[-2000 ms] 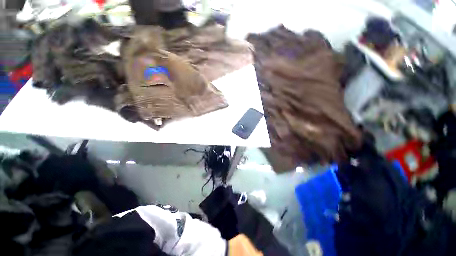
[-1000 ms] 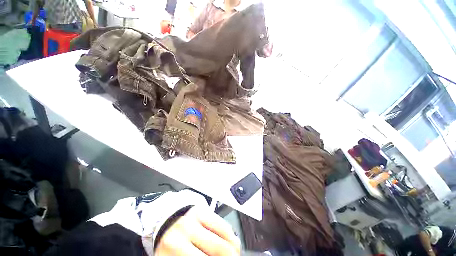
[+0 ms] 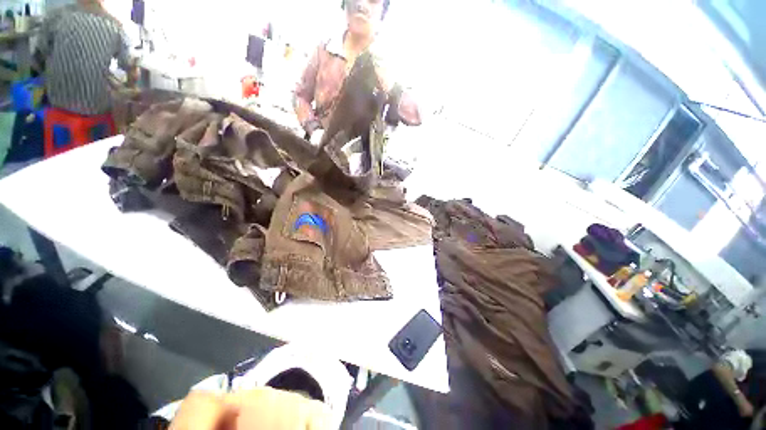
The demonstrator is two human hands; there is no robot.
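My left hand (image 3: 248, 411) is at the bottom edge, blurred and cut off, with a dark cuff and pale sleeve behind it. Its fingers are not clear, so I cannot tell if it holds anything. My right hand is not in view. Nearest in front are brown trousers (image 3: 323, 252) with a blue patch, bunched on the white table (image 3: 353, 327). More brown garments (image 3: 151, 147) lie to their left. A smartphone (image 3: 416, 339) lies at the table's near right corner.
A person (image 3: 323, 80) across the table handles a brown garment. Brown cloth (image 3: 495, 311) hangs beyond the table's right edge. Another person sits on a red stool (image 3: 76, 130) at the back left. A cluttered side table (image 3: 617, 294) stands right. Dark garments (image 3: 50, 336) lie lower left.
The view has tipped up from the floor and crate to the room. My left hand has moved left and lower in the picture. The raised brown garment across the table has come down, showing the person.
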